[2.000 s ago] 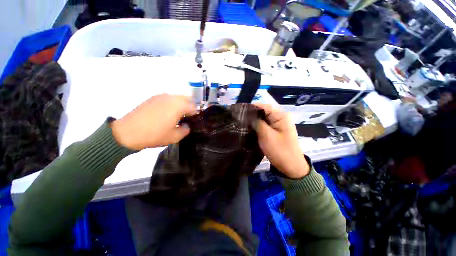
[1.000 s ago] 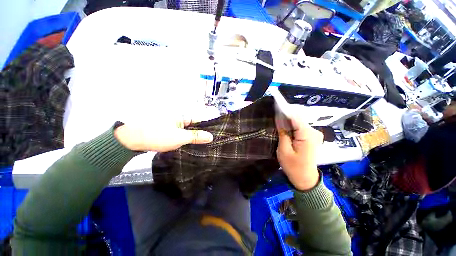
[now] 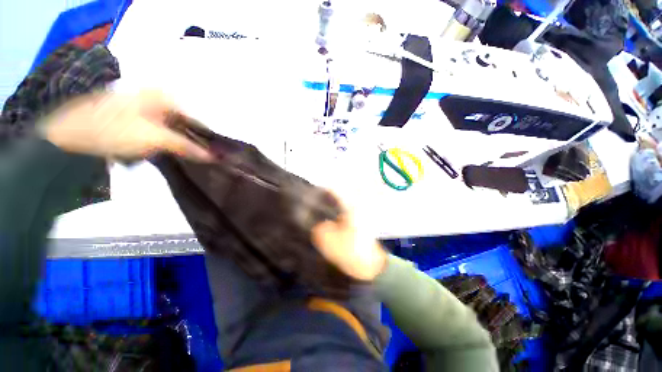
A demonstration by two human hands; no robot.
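A dark plaid garment piece (image 3: 247,207) is stretched slantwise between my hands over the table's front edge, blurred by motion. My left hand (image 3: 120,127) is blurred and grips its upper left end. My right hand (image 3: 347,243) grips its lower right end. The fingertips of both hands are partly hidden in the cloth. The cloth is away from the needle area (image 3: 340,131) of the white sewing machine (image 3: 522,80), to its lower left.
Green and yellow loops (image 3: 401,168) and a thin dark tool (image 3: 440,161) lie right of the needle on the white table (image 3: 145,236). A plaid heap (image 3: 62,83) lies at the left. Blue crates (image 3: 98,290) with plaid pieces stand below. A person's dark red sleeve (image 3: 635,251) shows at the right.
My left hand has moved left and up with the cloth. My right hand has moved left and down. The cloth now slants away from the machine, and the loops and dark tool are uncovered.
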